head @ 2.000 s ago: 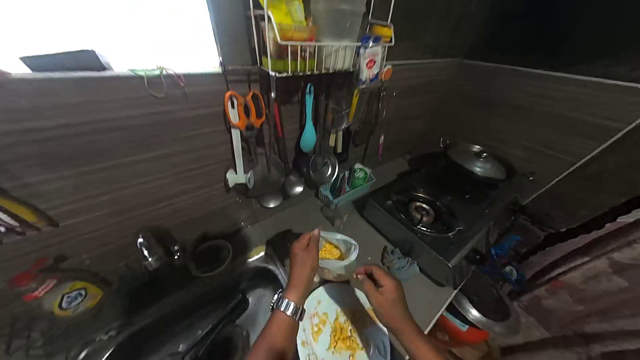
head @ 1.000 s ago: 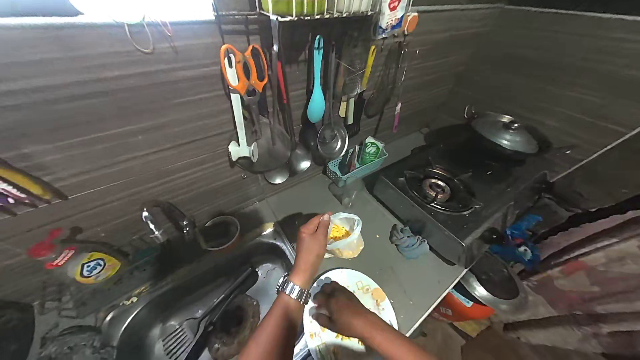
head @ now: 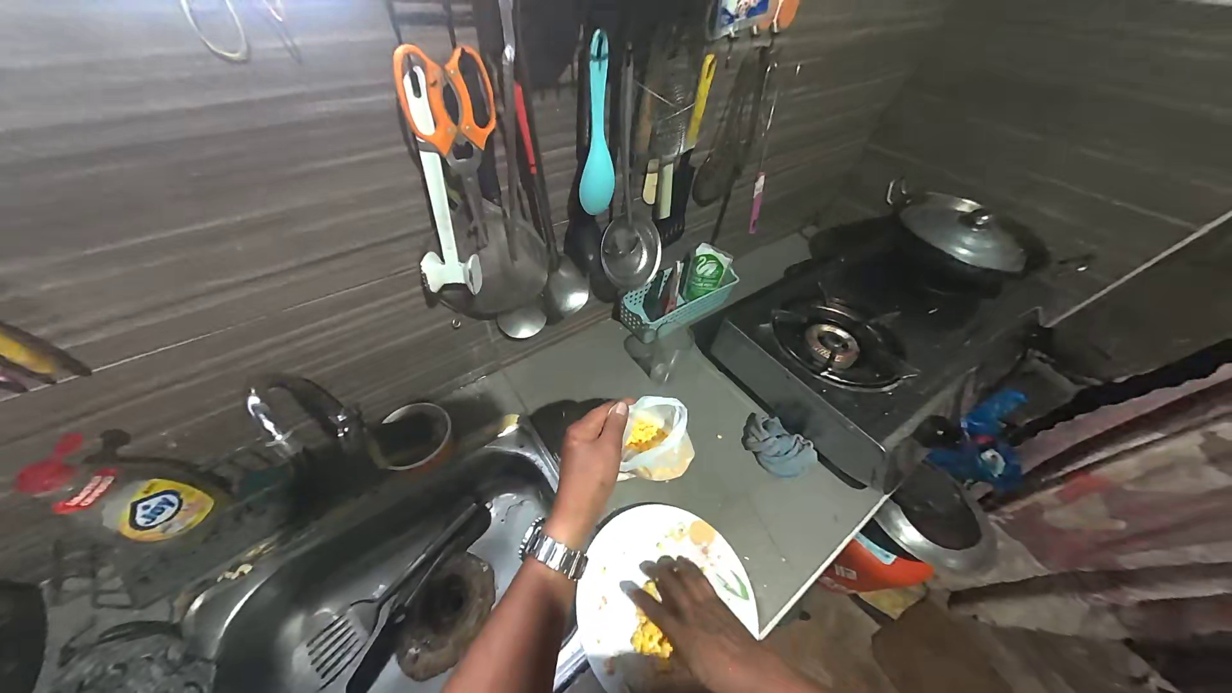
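My left hand [head: 595, 452], with a metal wristwatch [head: 553, 551] at its wrist, pinches the rim of a thin clear plastic bag [head: 664, 443]. Yellow crumbly food [head: 645, 435] lies inside the bag, whose mouth is open. Just below, a white plate [head: 616, 539] sits at the counter's edge beside the sink, with yellow bits and smears on it. My right hand [head: 679, 602] is over the plate, fingers spread and touching the yellow food [head: 651, 637]; whether it grips any cannot be seen.
Left is a steel sink [head: 279, 597] with a slotted turner [head: 342, 630] and a faucet [head: 279, 419]. A grey cloth [head: 778, 445] lies near the gas stove [head: 833, 345], which holds a lidded pan [head: 962, 231]. Utensils hang above a teal basket [head: 679, 306].
My right hand has moved from beside the bag down onto the plate, and its fingers are now spread over the food. My left hand still holds the bag. The view has tilted down.
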